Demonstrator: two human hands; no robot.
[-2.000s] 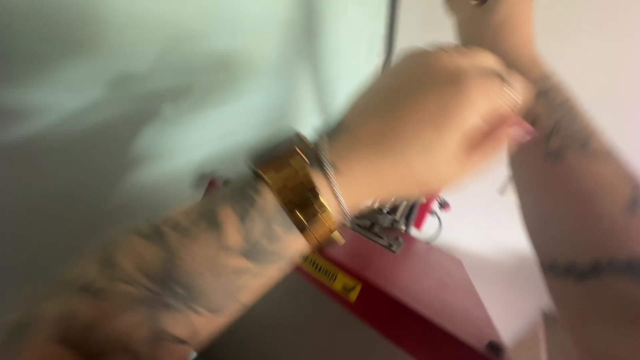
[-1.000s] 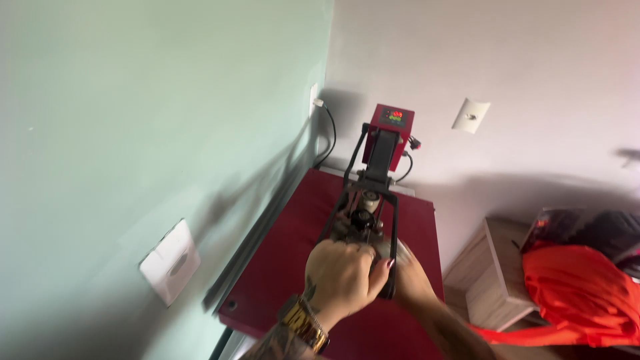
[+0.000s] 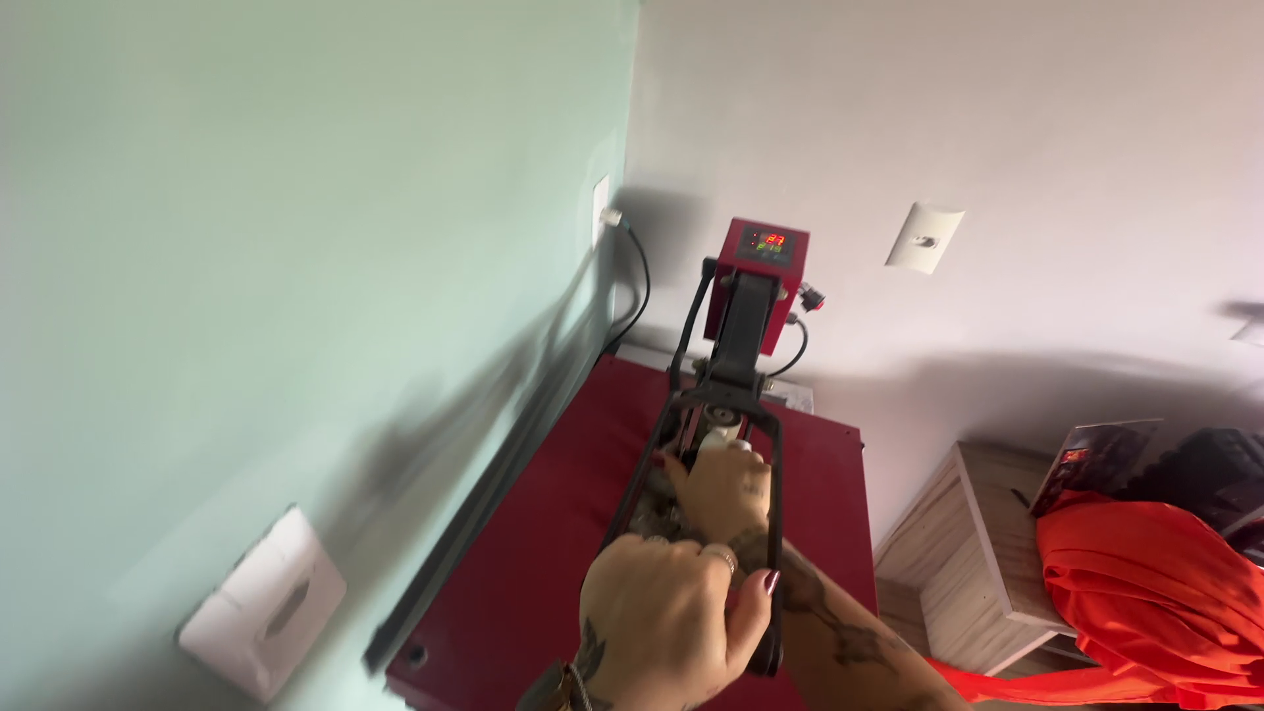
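Observation:
A red heat press (image 3: 533, 533) with a broad flat top plate stands in the corner. Its red control box (image 3: 760, 281) at the back has a lit display, and a black arm runs forward to a looped black handle (image 3: 777, 444). My left hand (image 3: 671, 617), wearing a ring, is closed on the near end of the handle. My right hand (image 3: 726, 489) reaches through the loop to the mechanism under it, beside a round knob (image 3: 724, 415); its fingers are partly hidden, and whether they grip is unclear.
A green wall with a white wall plate (image 3: 267, 602) runs close along the left. A black cord (image 3: 647, 276) goes to a wall outlet (image 3: 600, 212). At right stand a light wooden shelf unit (image 3: 997, 533) and orange fabric (image 3: 1155, 583). Another wall plate (image 3: 925, 239) is on the back wall.
Two seconds ago my hands were raised, blurred, before the camera. Since one second ago my right hand has moved forward inside the handle loop, while my left stays at its near end.

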